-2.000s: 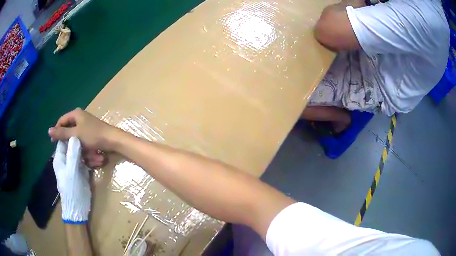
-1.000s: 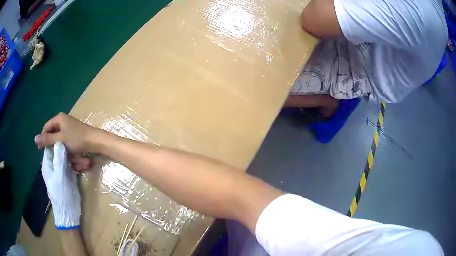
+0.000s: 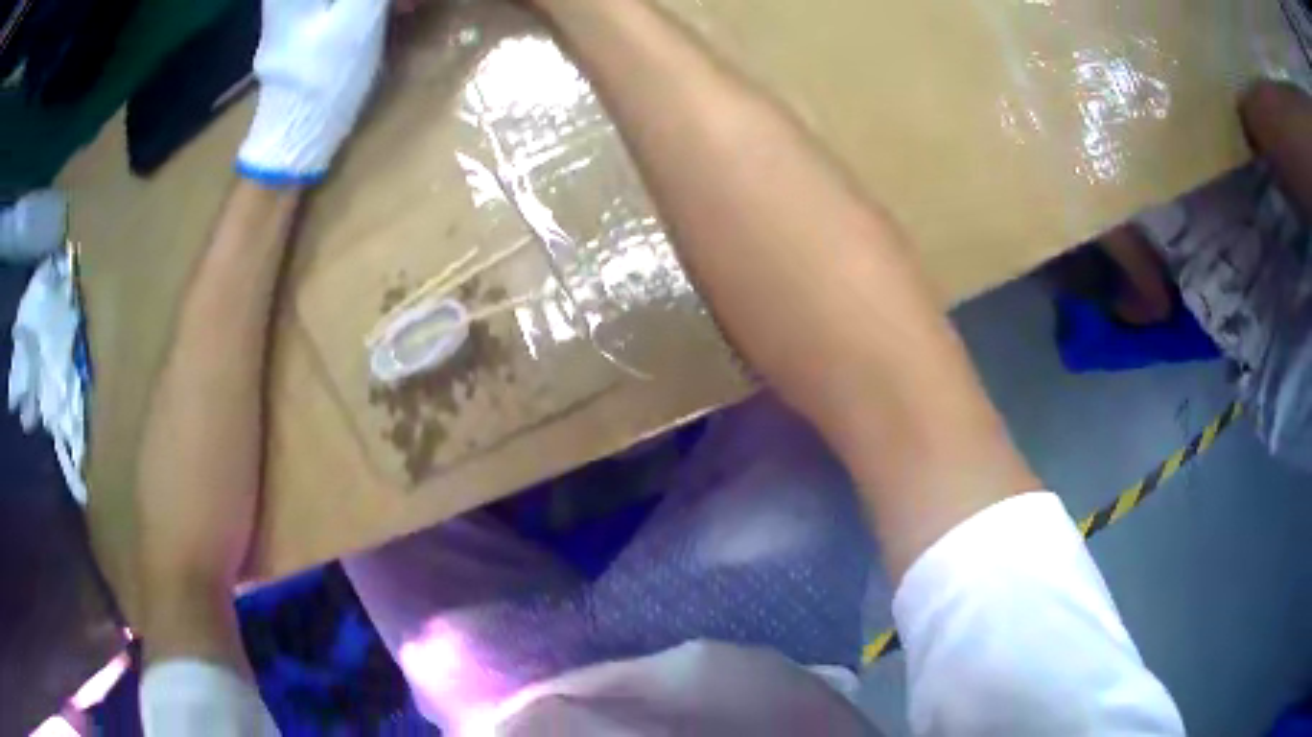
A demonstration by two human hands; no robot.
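Observation:
My left hand [image 3: 314,89] wears a white knitted glove with a blue cuff and is at the top of the view, its fingers cut off by the edge. My right hand is beyond the top edge; only its bare forearm [image 3: 806,231] shows, reaching up across the table. An oval white dish [image 3: 420,341] lies on a stained square sheet [image 3: 497,418] on the table [image 3: 338,504]. Thin pale sticks [image 3: 458,269] lie by and across the dish. Whether the hands hold anything cannot be seen.
A flat black rectangle [image 3: 187,87] lies at the table's upper left. Crumpled white gloves [image 3: 52,360] lie at the left end. Shiny film covers the table. A seated person's leg [image 3: 1137,274] and a blue stool [image 3: 1101,334] are at the right, with yellow-black floor tape [image 3: 1168,472].
The view has swung down toward the lap. The hands have shifted to the top edge, where they are cut off. The dish and sticks now show fully, and the wearer's legs have come into view.

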